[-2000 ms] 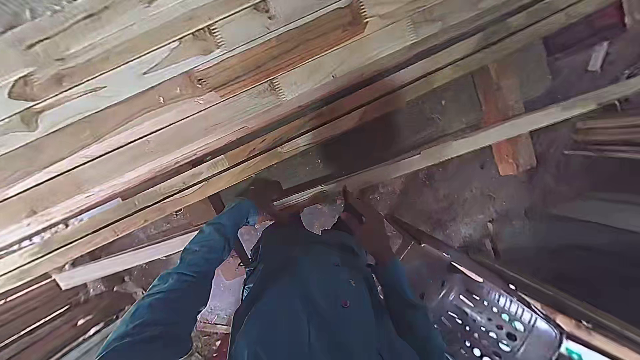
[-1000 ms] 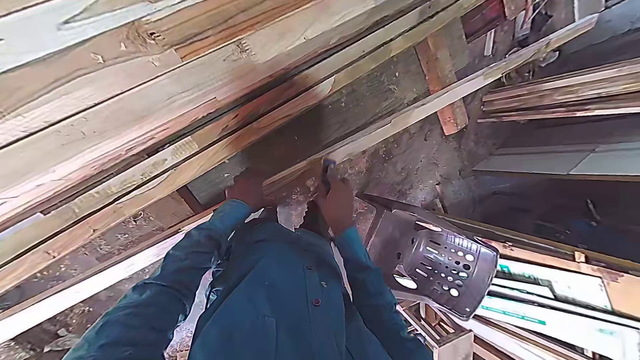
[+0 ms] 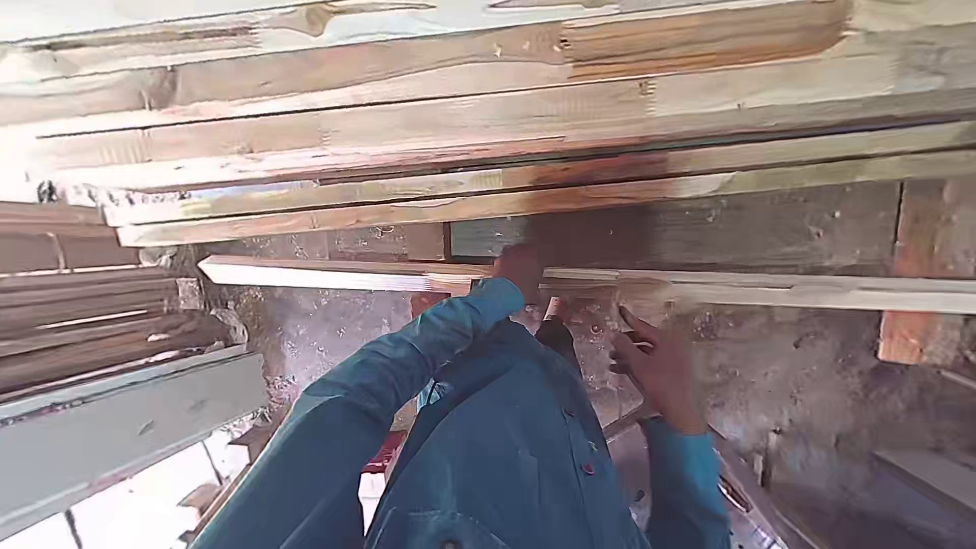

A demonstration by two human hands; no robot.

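A long, narrow wooden strip (image 3: 762,293) lies crosswise in front of my body. My left hand (image 3: 521,268) is closed around the strip near its middle; shadow and blur hide the fingers in part. Just below the strip, right of my left hand, is my right hand (image 3: 652,358), fingers curled and thumb side toward the wood. A small dark object (image 3: 627,314) shows at its fingertips, too blurred to name. The strip's left end is pale and cut at a slant.
Long finger-jointed boards (image 3: 488,114) lie side by side beyond the strip. More stacked boards (image 3: 84,320) are at the left, above a grey beam (image 3: 130,427). A short reddish wood block (image 3: 907,335) lies under the strip at the right. Part of a plastic chair (image 3: 751,511) shows at lower right.
The view has turned, so the strip now runs nearly level and its left end shows. My right hand has come away from the strip, where it was close against it before.
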